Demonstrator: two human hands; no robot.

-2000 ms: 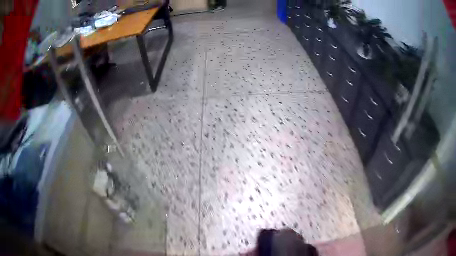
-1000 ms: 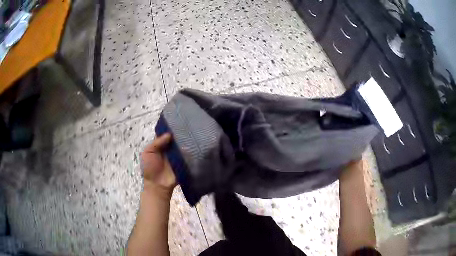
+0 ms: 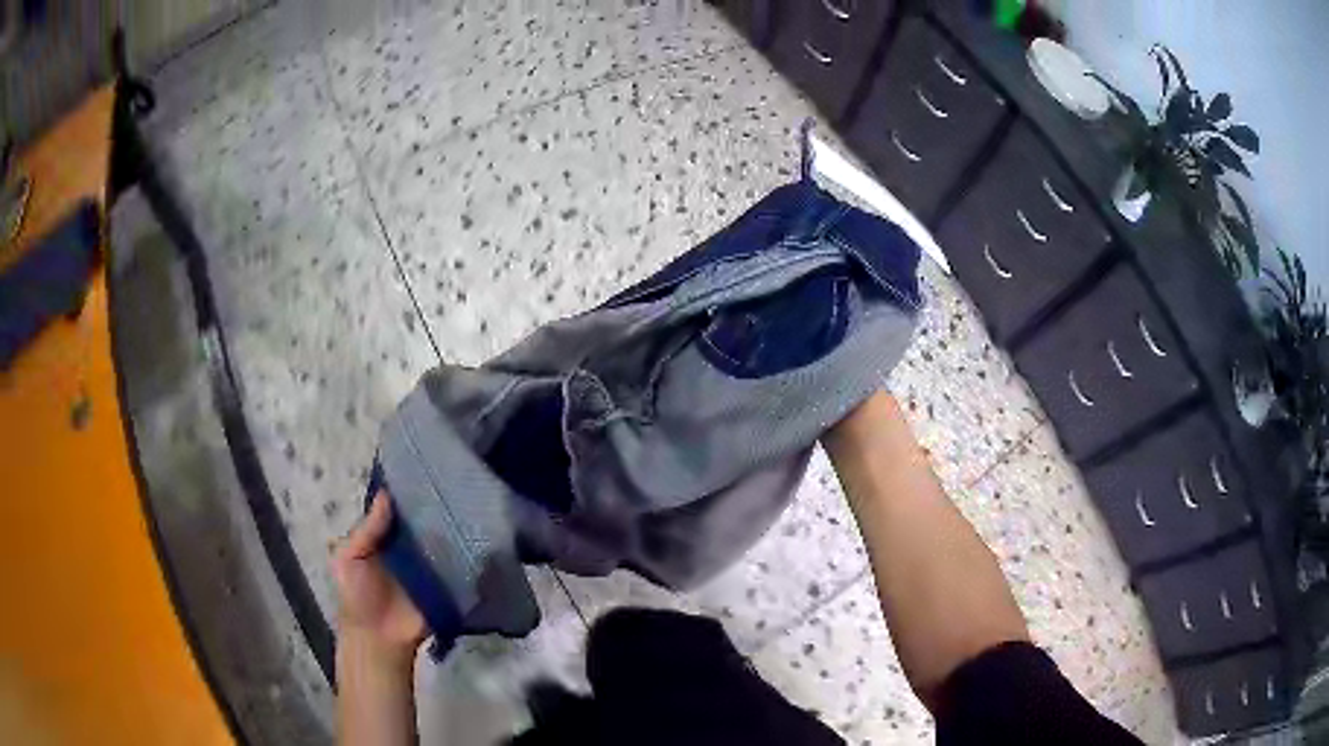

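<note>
The denim garment is held in the air over the floor, grey reverse outward, with dark blue patches and a dark blue band at its upper right end. A white paper slip sticks out behind that end. My left hand grips the blue edge at the lower left end, thumb on top. My right hand is under the right part of the garment; its fingers are hidden by the cloth.
An orange table stands at the left, with a dark blue item on it and a dark frame beside it. Dark drawer cabinets run along the right, with potted plants on top. The speckled floor lies below.
The garment's right end has tilted upward and away, showing more dark blue. The paper slip is now partly behind it. The view has turned and the orange table appears nearer at left.
</note>
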